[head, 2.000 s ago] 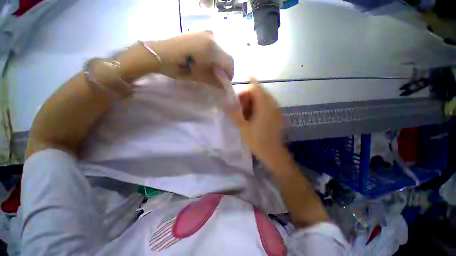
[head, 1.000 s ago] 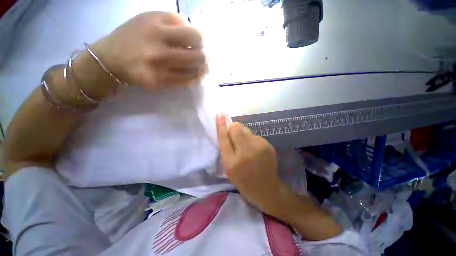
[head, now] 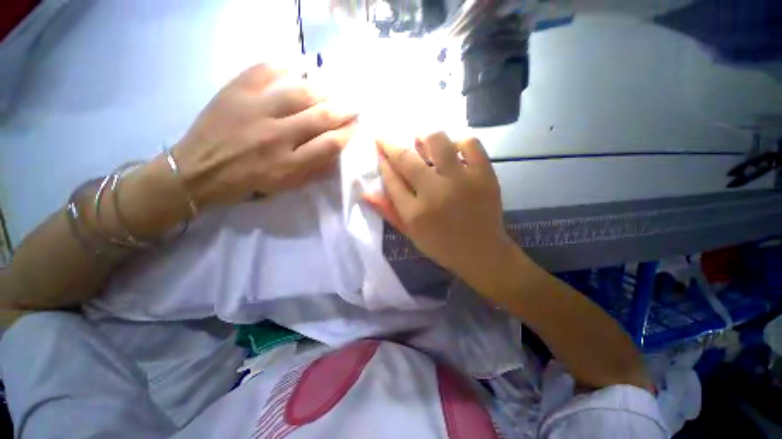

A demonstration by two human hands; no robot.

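Note:
A white garment piece (head: 257, 270) hangs from the machine table over the wearer's lap. Its folded edge (head: 364, 231) runs between my two hands. My left hand (head: 266, 137), with bangles at the wrist, lies on the cloth with its fingertips at the folded edge, left of the bright glare. My right hand (head: 446, 193) has bent fingers and holds the edge between thumb and fingers. The sewing machine's presser foot area (head: 386, 17) is above the hands, mostly lost in glare. A dark grey ribbed cylinder (head: 495, 90) is at its right.
A grey ruler strip (head: 600, 230) runs along the table's front edge. Dark snips (head: 754, 168) lie at the right. A blue crate (head: 639, 300) with white and red pieces stands below right. A green fabric part (head: 267, 337) shows under the garment. Dark blue cloth (head: 724, 30) is at the upper right.
The left hand has come down and flattened onto the cloth. The right hand has moved up and right towards the machine, still at the cloth edge. The view has shifted slightly.

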